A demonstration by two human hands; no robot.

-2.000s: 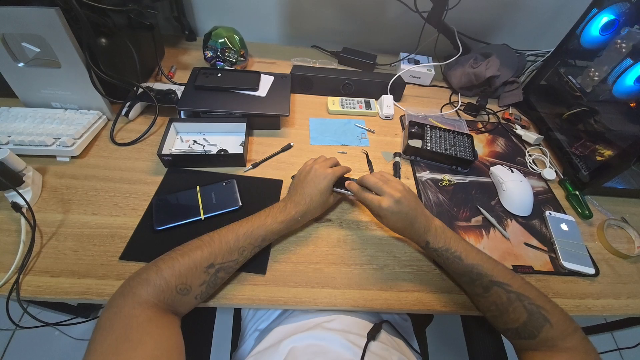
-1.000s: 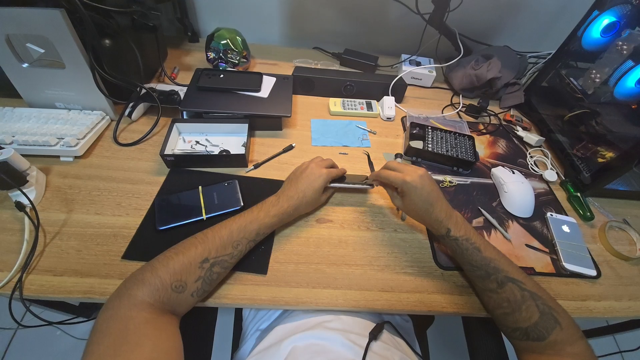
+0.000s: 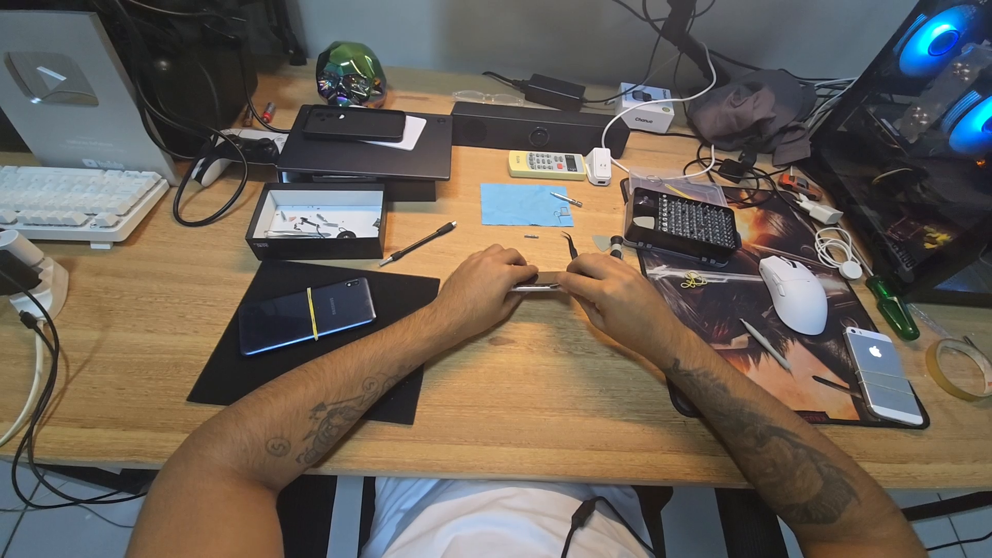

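Note:
My left hand [image 3: 488, 291] grips one end of a thin, flat device with a silvery edge [image 3: 536, 287], perhaps a phone. The fingers of my right hand [image 3: 612, 298] pinch its other end, above the middle of the wooden desk. Just beyond my right hand lie curved black tweezers [image 3: 571, 245], a small dark-handled tool [image 3: 616, 246] and a flat grey triangular piece [image 3: 601, 242]. A blue cloth [image 3: 511, 205] with a small metal tool [image 3: 566, 199] on it lies farther back. My hands hide much of the device.
A blue phone [image 3: 341, 306] with a yellow band lies on a black mat [image 3: 232, 376] at left. Behind it stands an open box [image 3: 318, 248] of small parts. At right are a bit set [image 3: 686, 225], a white mouse [image 3: 794, 294] and a silver phone [image 3: 883, 372].
Both hands stay at the device, and more of its edge shows than two seconds ago. My right hand's fingers have shifted at its right end since one second ago.

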